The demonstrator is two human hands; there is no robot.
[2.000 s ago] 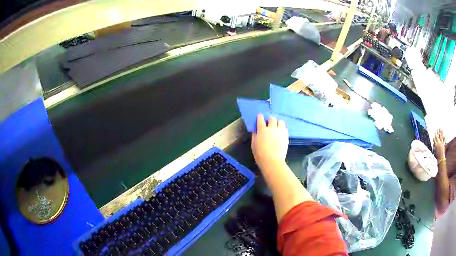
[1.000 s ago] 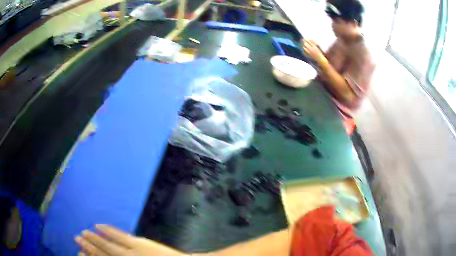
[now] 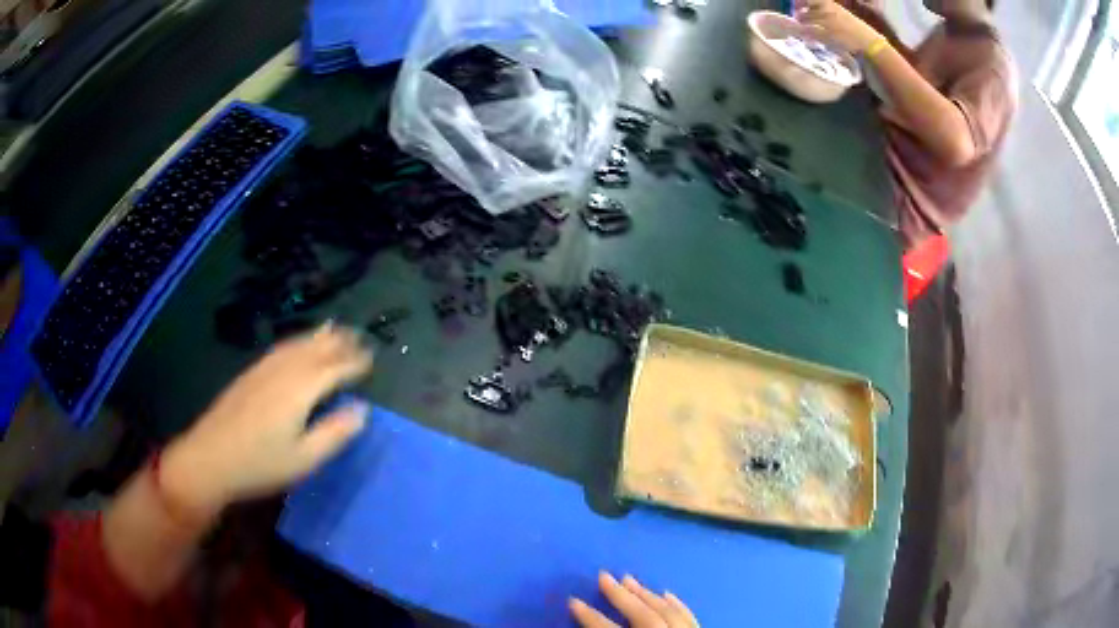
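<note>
An empty blue sheet (image 3: 491,521) lies along the near edge of the bench. My left hand (image 3: 276,411) is slightly blurred over its left end, thumb and fingers apart, beside the heap of black housings (image 3: 356,215); I see nothing held. My right hand (image 3: 632,607) is cut off by the bottom edge, its spread fingers on the sheet. Smaller black pieces (image 3: 601,307) lie loose beyond the sheet. The tan parts tray (image 3: 650,417) touches or overlaps the sheet's far edge at right; it holds tiny silvery bits and one dark piece.
A filled sheet with rows of black units (image 3: 160,245) lies at left. A clear plastic bag (image 3: 491,135) with black parts stands beyond the heap, with spare blue sheets (image 3: 356,31) behind. More black parts (image 3: 749,184), a bowl (image 3: 804,59) and a person (image 3: 951,123) are at far right.
The blue sheet, earlier seen stretched across the left side, now lies flat along the near edge. My left hand has come into view. The view has turned down, showing the tray fully.
</note>
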